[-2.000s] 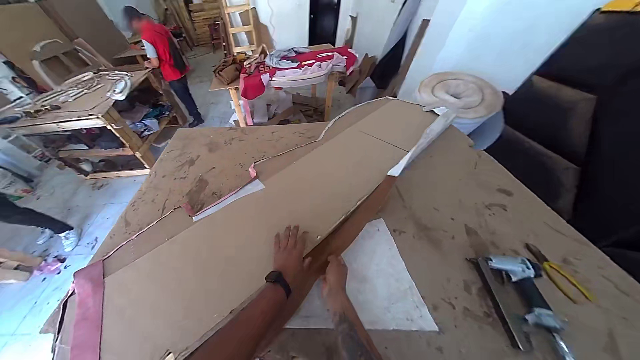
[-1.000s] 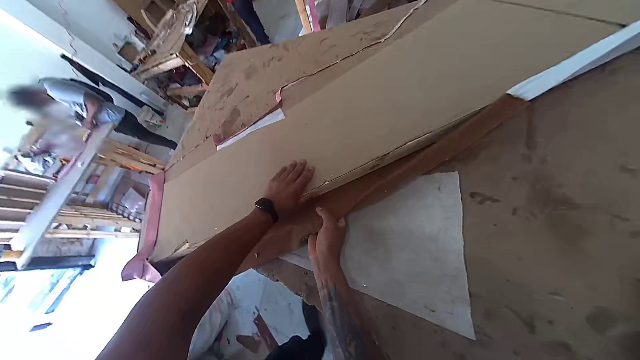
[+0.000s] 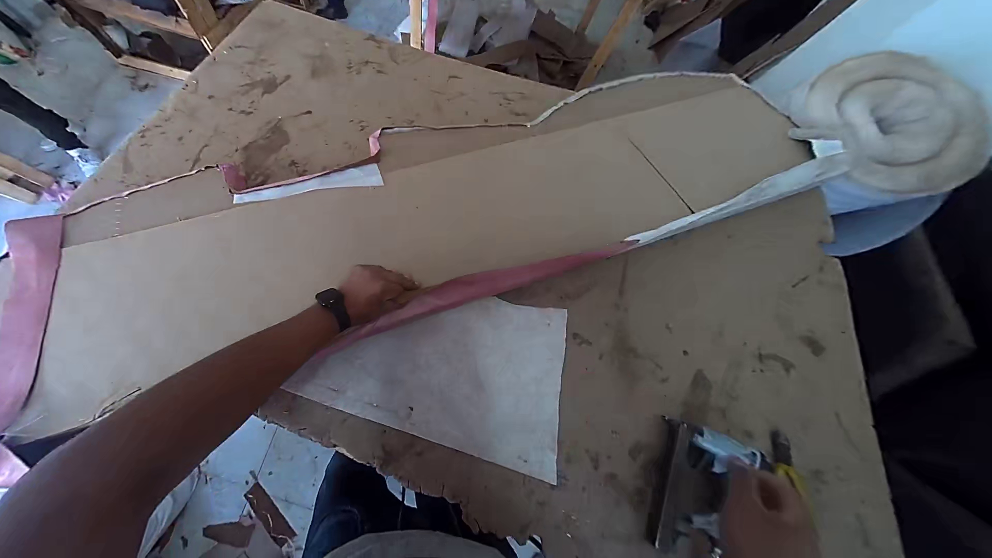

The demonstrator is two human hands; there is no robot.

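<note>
A long cardboard-covered panel [image 3: 496, 194] lies across the worktable, with pink fabric [image 3: 496, 283] folded over its near edge. My left hand [image 3: 376, 293], a dark watch on its wrist, presses the folded fabric down at that edge, fingers curled over it. Under the fold lies a white sheet [image 3: 465, 387] of cloth or paper. At the lower right my right hand [image 3: 767, 511] is on a pneumatic staple gun [image 3: 717, 449]; blur hides how far the fingers close around it. Yellow-handled pliers [image 3: 784, 457] are just beside it.
A roll of pale batting [image 3: 891, 124] stands at the table's far right corner. Dark upholstered pieces [image 3: 914, 325] are past the right edge. The worktable [image 3: 759, 341] has a ragged near edge, with scraps [image 3: 267, 515] on the floor below. Someone's leg [image 3: 39, 116] shows at the upper left.
My right hand has left the panel's near edge and moved right to the staple gun. My left hand stays at the edge, where the fabric is now folded over. The view has swung back right.
</note>
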